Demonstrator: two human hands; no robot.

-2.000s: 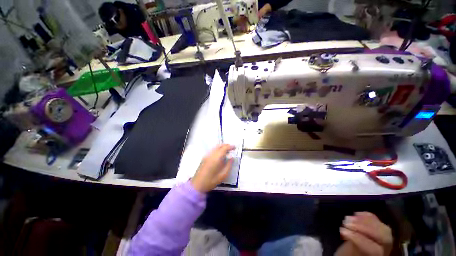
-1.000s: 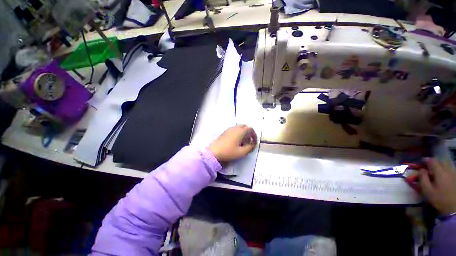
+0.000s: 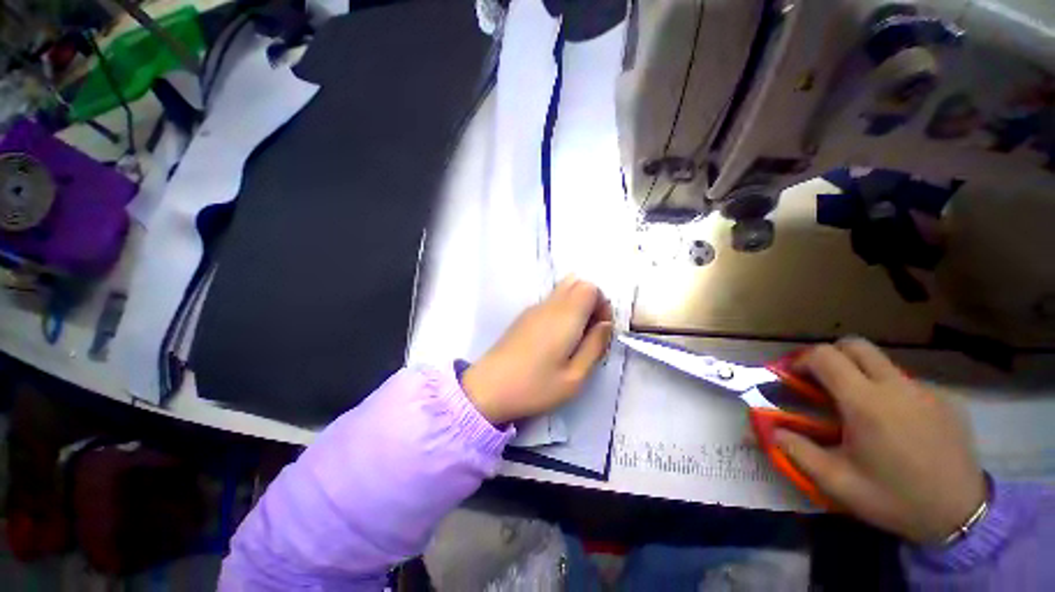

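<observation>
The panel being sewn (image 3: 588,139), pale grey-white with a dark edge, lies just left of the sewing machine's needle area. My left hand (image 3: 541,356) is on its right edge with the fingers curled and pinching the cloth there. My right hand (image 3: 885,434) holds the scissors (image 3: 723,372) by their red-orange loops. The silver blades point left and their tips are at the panel's edge, close to my left fingertips. The blades look nearly closed. Whether cloth or thread is between the tips cannot be told.
The white sewing machine (image 3: 856,93) stands at the right over its gold bed plate (image 3: 764,289), with dark scraps (image 3: 885,220) behind. A bundle of cut pieces (image 3: 336,197) lies left. A purple machine (image 3: 58,197) and green basket (image 3: 133,64) are far left. Ruler marks (image 3: 683,459) run along the front edge.
My right hand has picked up the scissors from the table's right side and brought them left to the panel's edge. My left hand stays on the panel. The view has moved closer.
</observation>
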